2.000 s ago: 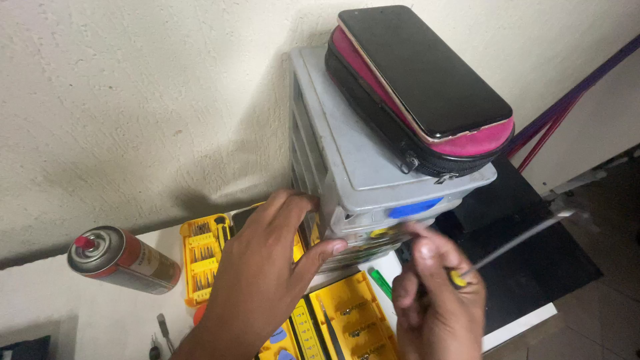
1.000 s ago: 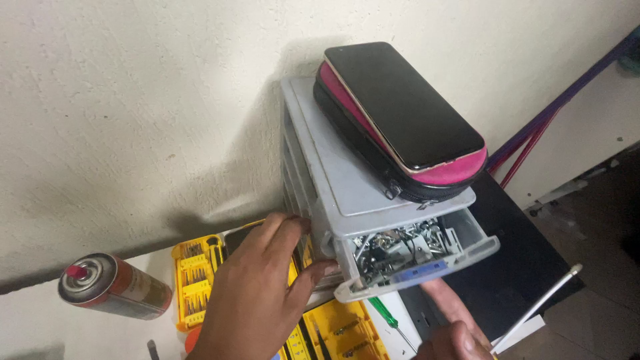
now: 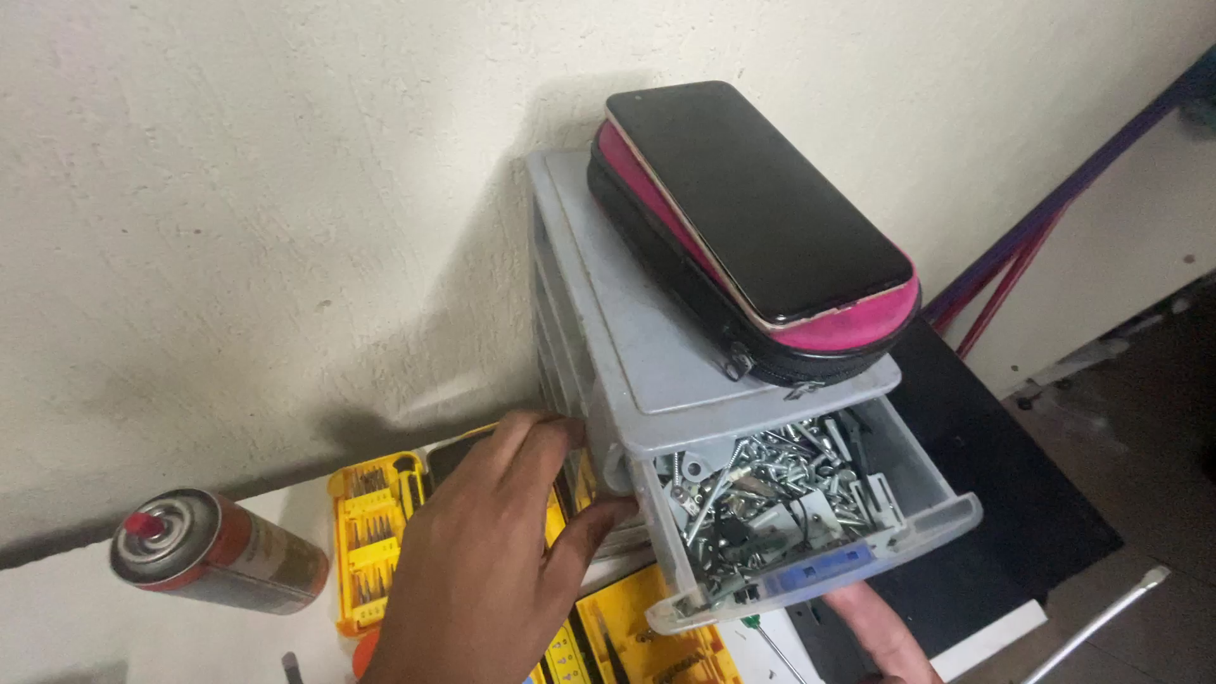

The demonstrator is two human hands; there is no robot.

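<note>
A small grey plastic drawer unit [image 3: 627,351] stands against the wall, its top drawer [image 3: 921,522] pulled out and full of screws and small metal parts. My left hand [image 3: 484,551] rests against the unit's left side, thumb and fingers spread on it. A finger of my right hand [image 3: 879,632] touches the underside of the drawer front; the rest of that hand lies below the frame. Beside it, a metal shaft with a flat tip [image 3: 1097,622] points up to the right; its handle and the grip on it are out of view.
A smartphone [image 3: 760,199] lies on a pink and black zip case [image 3: 845,328] atop the unit. Yellow bit sets [image 3: 366,541], a spray can [image 3: 228,551] and a green-handled screwdriver [image 3: 774,646] are on the white table. A black panel [image 3: 1007,465] lies at right.
The top drawer, closed two seconds ago, has come out and shows its contents. My right hand has moved down, below the drawer front. My left hand stays at the unit's side.
</note>
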